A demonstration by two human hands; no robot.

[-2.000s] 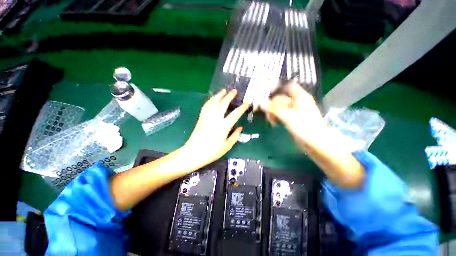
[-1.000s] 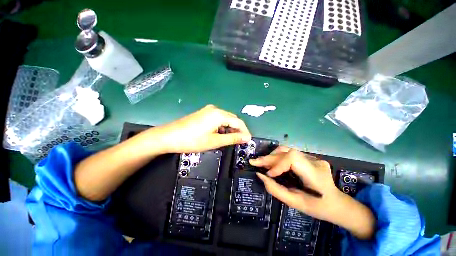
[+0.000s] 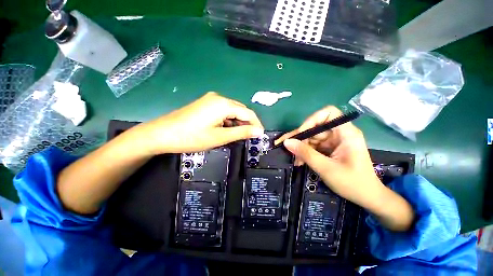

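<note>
Several open-backed smartphones lie in a black tray (image 3: 146,232). The middle phone (image 3: 264,197) has dark round lenses at its top left and a battery with white print below. My right hand (image 3: 330,153) holds dark tweezers (image 3: 327,126) like a pen, their tip at the middle phone's lens area (image 3: 259,151). My left hand (image 3: 216,126) rests with its fingertips at the top edge of that phone; whether it holds something small is hidden. Another phone (image 3: 200,205) lies to the left, and one (image 3: 320,215) to the right, partly under my right hand.
A black box (image 3: 346,32) with a dotted sheet (image 3: 299,19) stands beyond. A plastic bag (image 3: 405,97) is at right. A white bottle (image 3: 89,43), a ridged clear strip (image 3: 135,70), clear sheets (image 3: 32,118) and a white lump (image 3: 69,102) are at left. A small white scrap (image 3: 270,97) lies beyond the tray.
Both hands came from the dotted sheets down to the middle phone. Over the last second the right hand turned, so the tweezers now show clearly. The view has also shifted.
</note>
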